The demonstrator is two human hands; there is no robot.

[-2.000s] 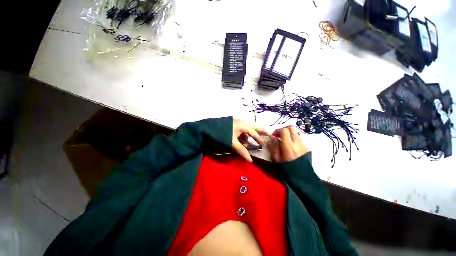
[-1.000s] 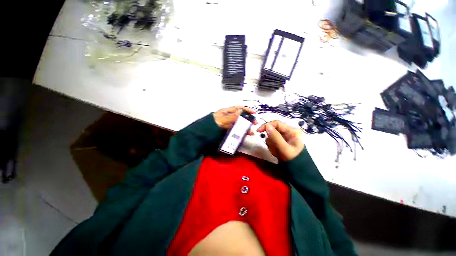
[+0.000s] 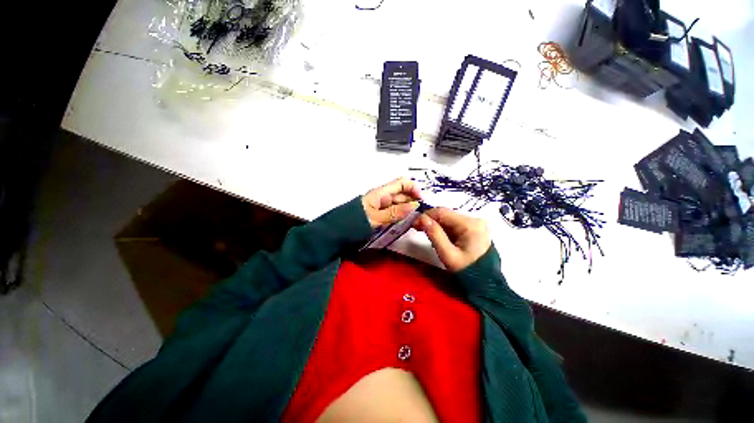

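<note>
My left hand (image 3: 392, 203) holds a white-faced hang tag (image 3: 390, 234) by its top end, tilted, near the table's front edge. My right hand (image 3: 455, 236) has its thumb and fingers pinched together at the tag's top end. What the right fingertips grip is too small to tell. A tangled pile of black hang tag strings (image 3: 522, 195) lies to the right of my hands. Beyond my hands stand a stack of black printed hang tags (image 3: 399, 103) and, to its right, a stack of white-faced hang tags (image 3: 481, 99).
A clear bag of black strings (image 3: 240, 37) lies at the upper left of the table (image 3: 314, 157). Rubber bands (image 3: 554, 63) and bundled tags (image 3: 631, 56) are at the upper right. Strung hang tags (image 3: 690, 186) lie heaped at far right. A cardboard box (image 3: 178, 256) is below the table's edge.
Since one second ago, my right hand has closed in on the tag's top end, and the tag has turned so its white face shows narrower. Two seconds ago both hands were lower and together.
</note>
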